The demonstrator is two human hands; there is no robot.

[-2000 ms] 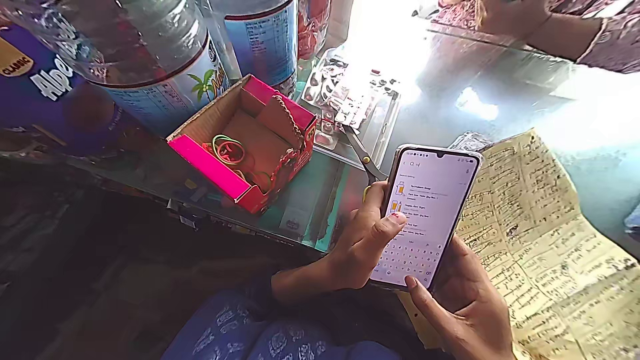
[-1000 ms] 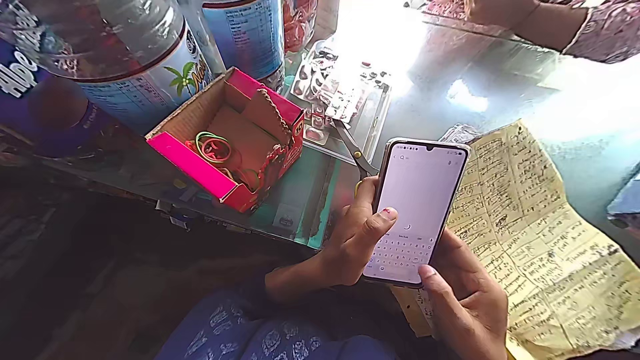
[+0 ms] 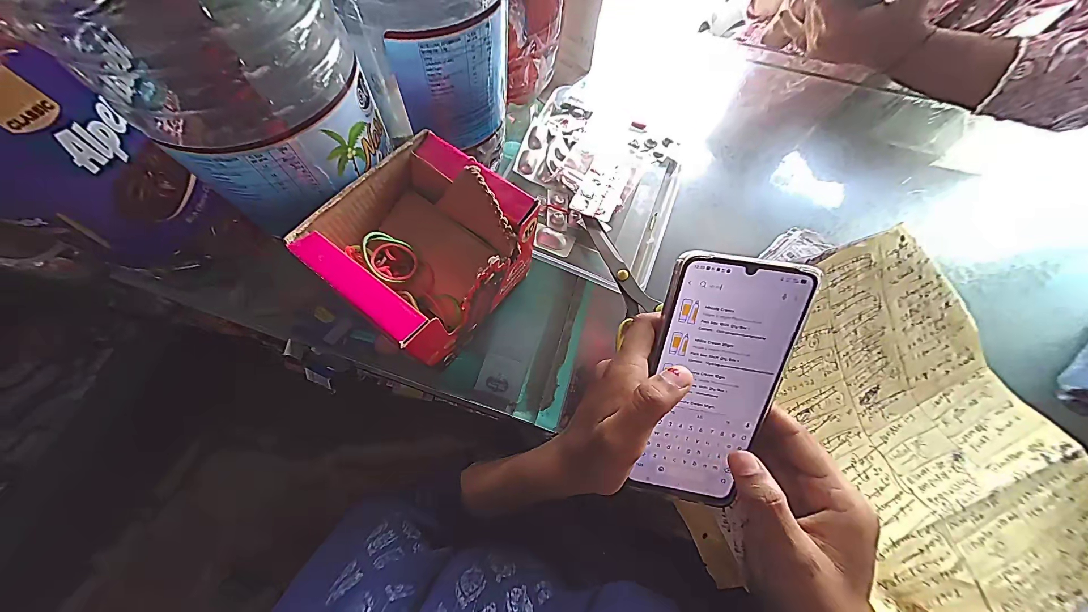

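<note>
A smartphone (image 3: 731, 374) with a lit screen, showing a list above a keyboard, is held upright between both my hands. My left hand (image 3: 608, 416) grips its left edge, the thumb over the screen. Around the lower right corner curls my right hand (image 3: 803, 518), its thumb by the keyboard. Scissors (image 3: 619, 268) with dark blades and yellow on the handles lie just beyond my left hand. Under and right of the phone spreads a creased yellowish paper (image 3: 943, 408) covered in handwriting. Left of the scissors sits an open pink cardboard box (image 3: 357, 289) with rubber bands (image 3: 391, 257) inside.
A clear plastic tray (image 3: 659, 229) holds blister packs (image 3: 561, 157) on the glass counter (image 3: 748, 136). Large plastic jars (image 3: 289, 161) and a purple Alpenliebe package (image 3: 93, 161) stand at the left. Another person's forearm (image 3: 960, 68) rests at the upper right, across the counter.
The phone screen has gone from a nearly blank page above the keyboard, one second ago, to a list of entries. Both hands still hold the phone.
</note>
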